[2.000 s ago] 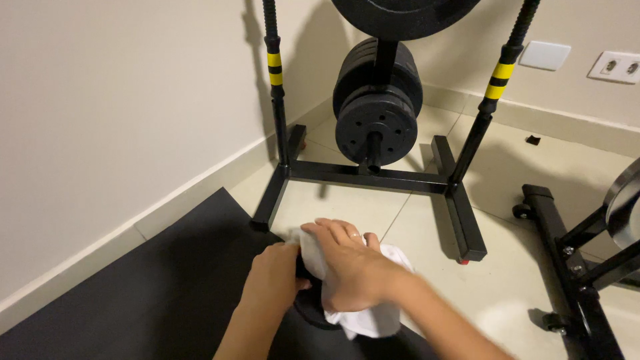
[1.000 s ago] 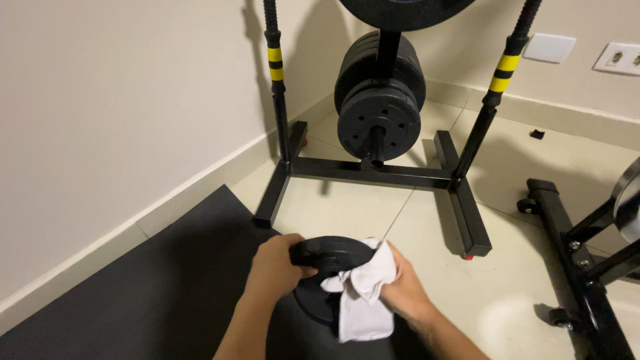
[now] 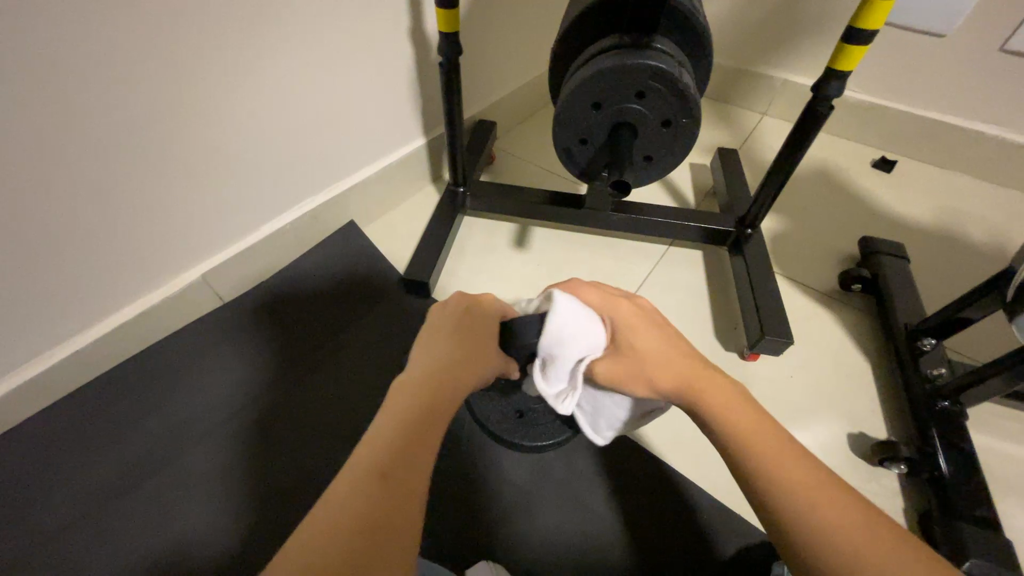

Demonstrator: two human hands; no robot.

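Note:
My left hand (image 3: 464, 340) grips the left edge of a black weight plate (image 3: 522, 336), which is tilted nearly on edge. A white cloth (image 3: 570, 352) is in my right hand (image 3: 640, 340), wrapped over the right part of that plate's rim and hanging down below my fingers. Just beneath lies another black plate (image 3: 520, 420) with small holes, partly hidden by the cloth and my left hand; whether the two touch cannot be told.
A black steel rack (image 3: 600, 216) with several weight plates (image 3: 628, 120) on its peg stands ahead. The black mat (image 3: 320, 400) covers the floor at left and below. At right is a wheeled black frame (image 3: 928, 360). A small black scrap (image 3: 884, 164) lies on the tiles.
The held plate showed its round face a second ago and now stands nearly edge-on. My right hand with the cloth has moved from its side up over the rim. The view has tilted down.

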